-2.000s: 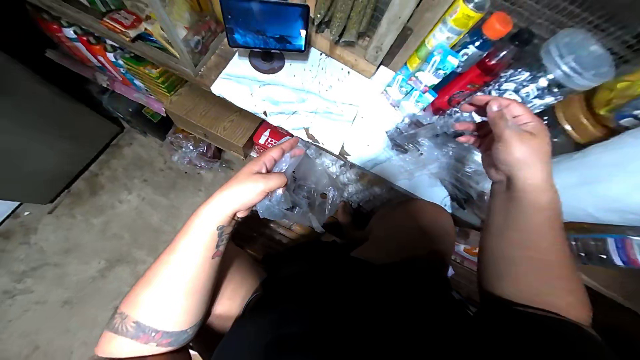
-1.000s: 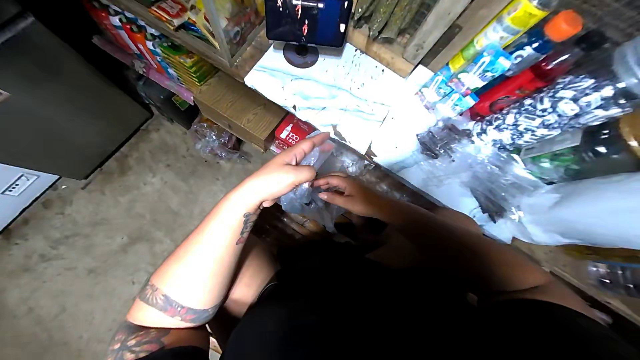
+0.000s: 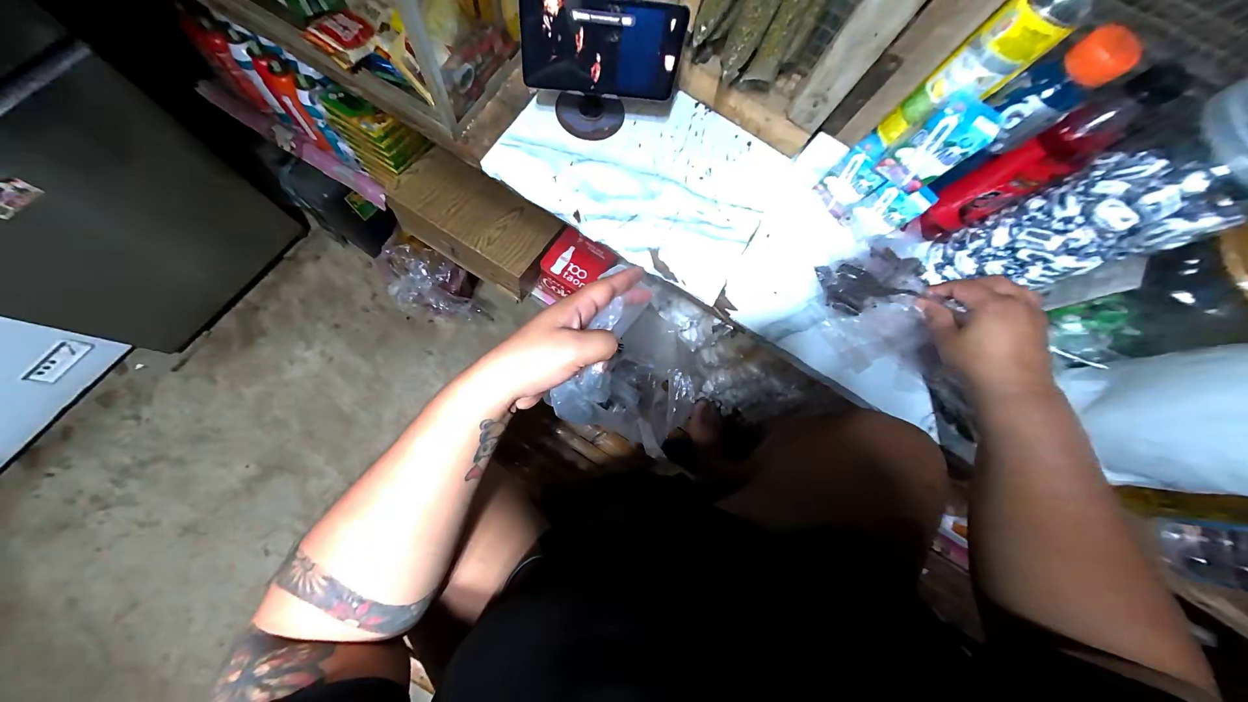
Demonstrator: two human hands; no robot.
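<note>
My left hand (image 3: 570,346) grips clear plastic bags (image 3: 624,390) above my lap, its index finger stretched out along the plastic. On the right, my right hand (image 3: 990,327) has its thumb and fingers pinched at the edge of a clear plastic bag (image 3: 877,317) with dark contents, which lies over the white tabletop (image 3: 780,283). What the dark contents are, I cannot tell. More crumpled clear plastic (image 3: 721,361) shows between my hands, below the table edge.
A tablet (image 3: 604,49) stands on a round base at the back of the table. Bottles, one with an orange cap (image 3: 1102,54), and blue packets (image 3: 936,146) line the right. A wood-grain box (image 3: 478,214) and red box (image 3: 575,258) sit left of the table, near a dark cabinet (image 3: 127,185).
My right hand was beside my left hand a second ago and is now out at the right, at the bag with dark contents. My left hand keeps hold of the plastic.
</note>
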